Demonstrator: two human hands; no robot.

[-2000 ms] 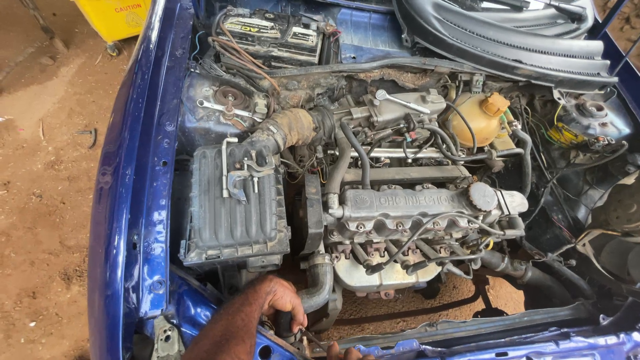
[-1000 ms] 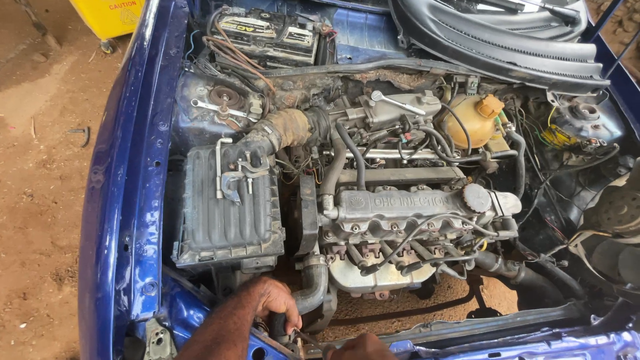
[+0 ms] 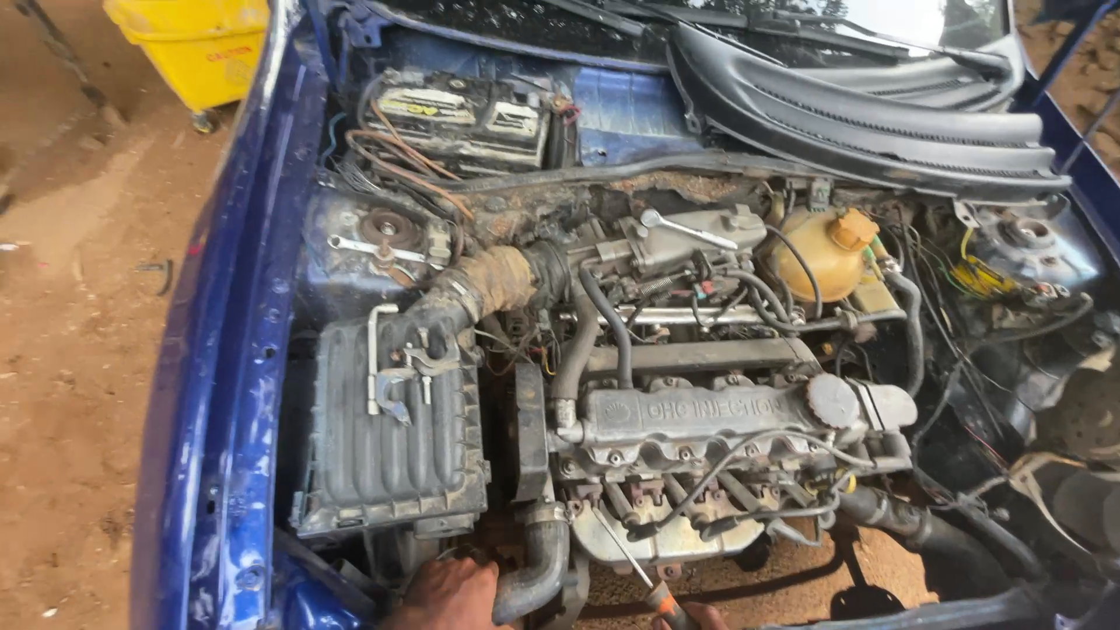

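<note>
At the bottom edge, my right hand [image 3: 700, 615] grips the orange and grey handle of a screwdriver [image 3: 668, 605]. Its long shaft points up and left across the exhaust manifold's heat shield [image 3: 691, 534]. My left hand [image 3: 452, 595] is beside the lower radiator-side hose [image 3: 542, 560], below the air filter box [image 3: 394, 429]; its fingers point down, and whether they hold anything is hidden. The engine's valve cover [image 3: 700, 411] lies above and right of both hands.
An L-shaped wrench [image 3: 374, 359] and a small metal puller or clamp [image 3: 398, 407] rest on the filter box. Combination wrenches lie on the strut tower [image 3: 354, 245] and intake [image 3: 691, 229]. A battery [image 3: 464, 122], coolant reservoir [image 3: 818, 262] and black cowl panel [image 3: 857, 131] are farther back.
The right hand now shows a screwdriver over the manifold shield, not visible there before. The left hand has moved away from the front edge area, towards the filter box. The view has shifted.
</note>
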